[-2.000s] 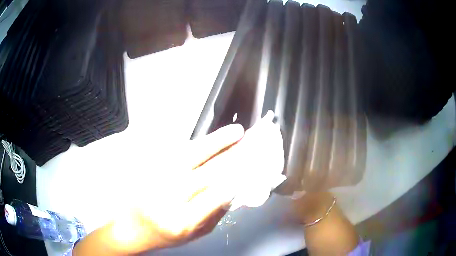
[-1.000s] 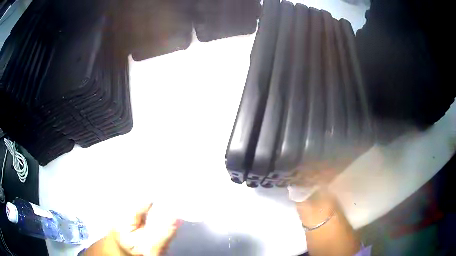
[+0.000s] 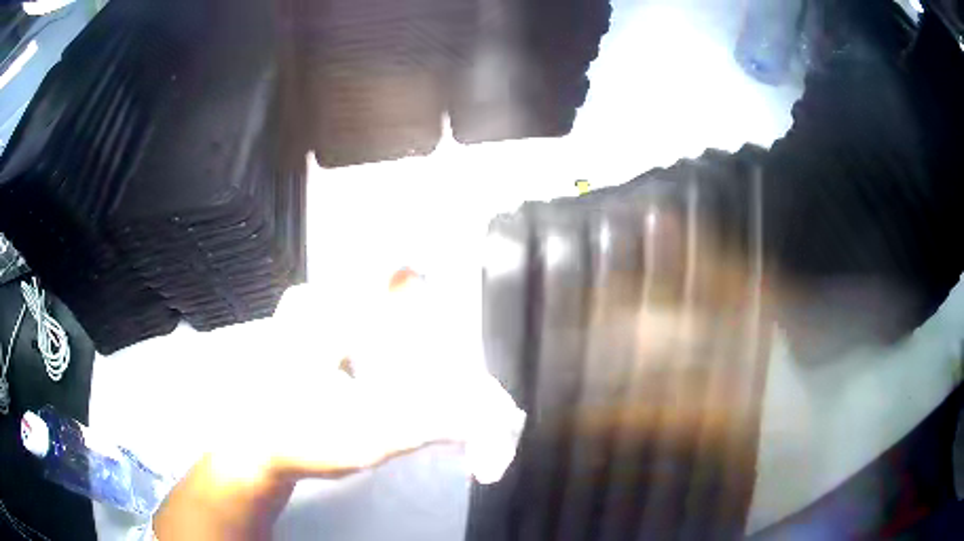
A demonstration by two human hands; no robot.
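Note:
A row of black tablet cases (image 3: 550, 317) stands on edge at the centre right, its top edges ribbed. My left hand (image 3: 349, 412) is washed out by glare at the lower centre, with a bunched white wiping cloth (image 3: 497, 428) at its fingertips, beside the row's left side. How the fingers grip the cloth is partly lost in the glare. My right hand (image 3: 677, 349) is a brownish motion blur over the middle of the row. Its fingers and grip cannot be made out.
Tall stacks of black cases stand at the left (image 3: 159, 180), at the back (image 3: 381, 95) and at the right (image 3: 877, 211). A clear bottle (image 3: 90, 465) lies lower left near white coiled cables (image 3: 44, 333). A small yellow thing (image 3: 581, 187) shows behind the row.
The row now sits lower in view, its near end out of the frame. My left hand has moved up and right towards it. My right hand has moved up from the near end to over the row.

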